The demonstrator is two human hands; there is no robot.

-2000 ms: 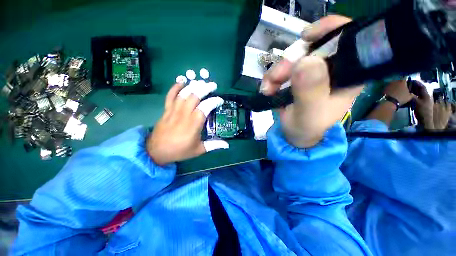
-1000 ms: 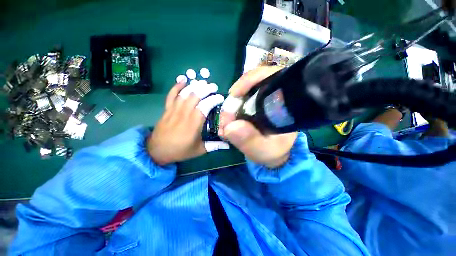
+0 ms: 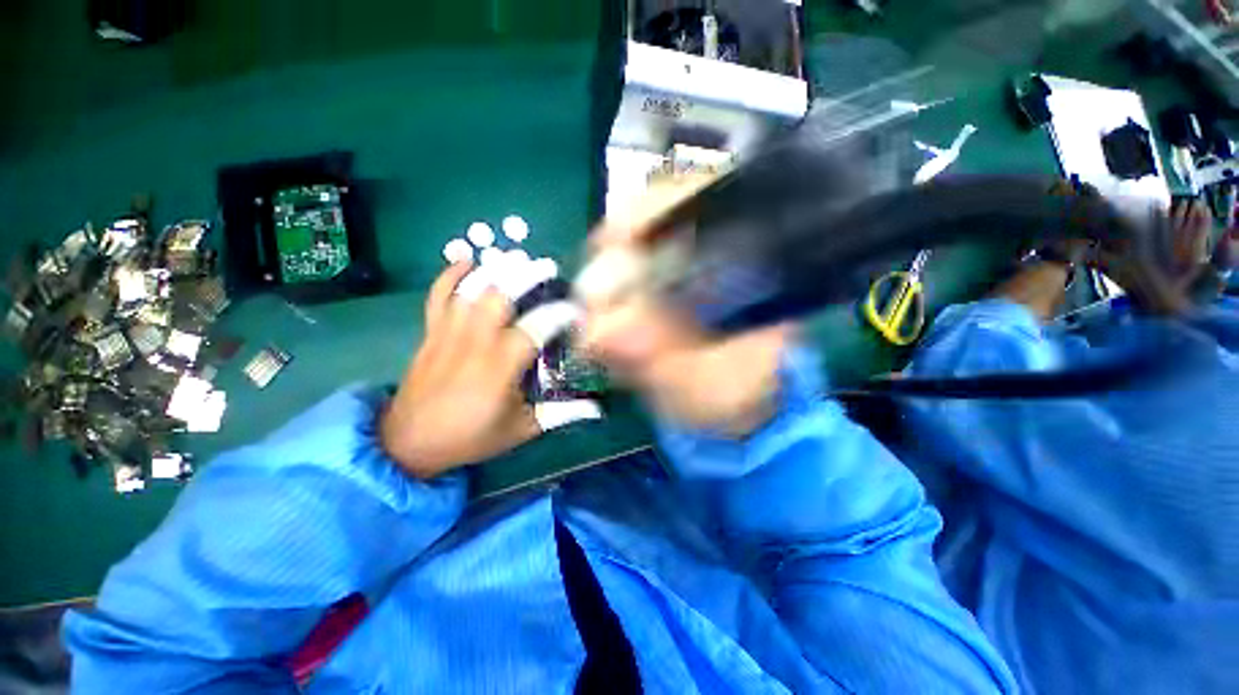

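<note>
A black housing with a green circuit board point(image 3: 576, 368) lies on the green mat, mostly hidden by both hands. My left hand point(image 3: 469, 360), with white finger cots, holds the housing at its left side. My right hand point(image 3: 666, 333), blurred, grips the thick black electric screwdriver point(image 3: 775, 224) above the housing's right part; its tip is hidden. Several white discs point(image 3: 481, 234) lie just beyond my left fingertips. A second black housing point(image 3: 356, 231) with a green board point(image 3: 311, 232) lies farther left.
A pile of metal-and-white parts point(image 3: 109, 340) lies at the left. The screw feeder point(image 3: 713, 88) stands beyond my right hand. Yellow-handled scissors point(image 3: 894, 304) lie to its right. The screwdriver cord point(image 3: 1006, 217) runs right, toward a neighbour's hands point(image 3: 1155, 258) and a white tray point(image 3: 1103, 136).
My right hand has brought the screwdriver from the feeder side down to the housing by my left hand. The camera view has shifted slightly, showing more of the scissors. My left hand remains on the housing.
</note>
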